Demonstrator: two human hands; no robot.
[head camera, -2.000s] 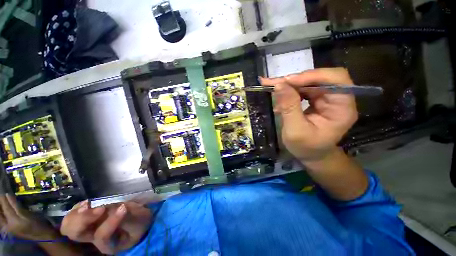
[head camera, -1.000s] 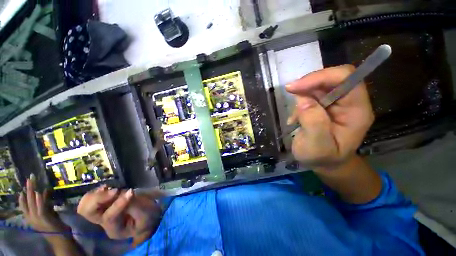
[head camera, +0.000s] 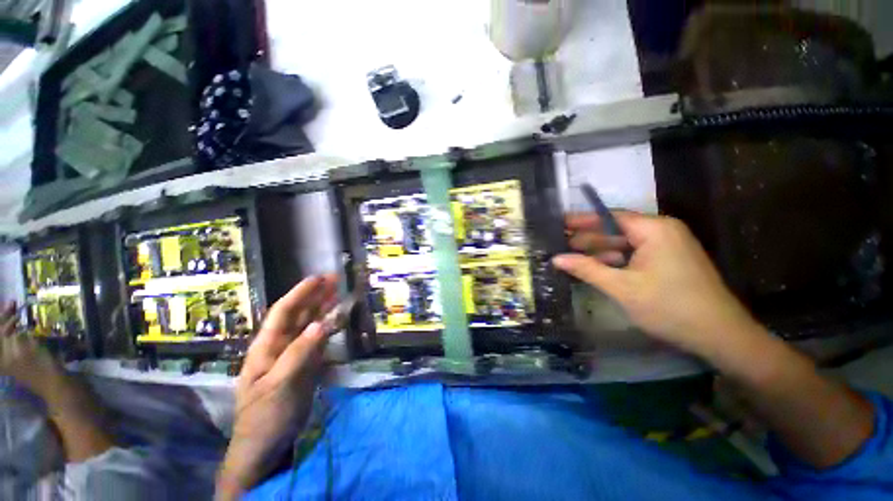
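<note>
A black pallet (head camera: 543, 294) lies in front of me on the rails and holds two yellow-edged circuit boards (head camera: 399, 264). A green hold-down strip (head camera: 448, 269) lies across both boards. My right hand (head camera: 656, 269) is at the pallet's right edge, with the tweezers (head camera: 604, 215) held in its fingers; their tips are hidden or blurred. My left hand (head camera: 284, 357) is at the pallet's left edge, fingers bent around the edge area. A small shiny thing shows at its fingertips; I cannot tell whether it is held or part of the pallet.
Two more loaded pallets (head camera: 257, 284) stand at left, with another person's hand (head camera: 34, 362) beside the farthest. A black tray (head camera: 41, 147) of green strips, a polka-dot cloth (head camera: 223, 113) and a small black holder (head camera: 397, 106) are on the bench. A dark conveyor section (head camera: 774, 215) is at right.
The view has shifted, and more of the strip tray shows. My left hand has risen to the pallet's left edge. My right hand has turned, with the tweezers lower, beside the right edge.
</note>
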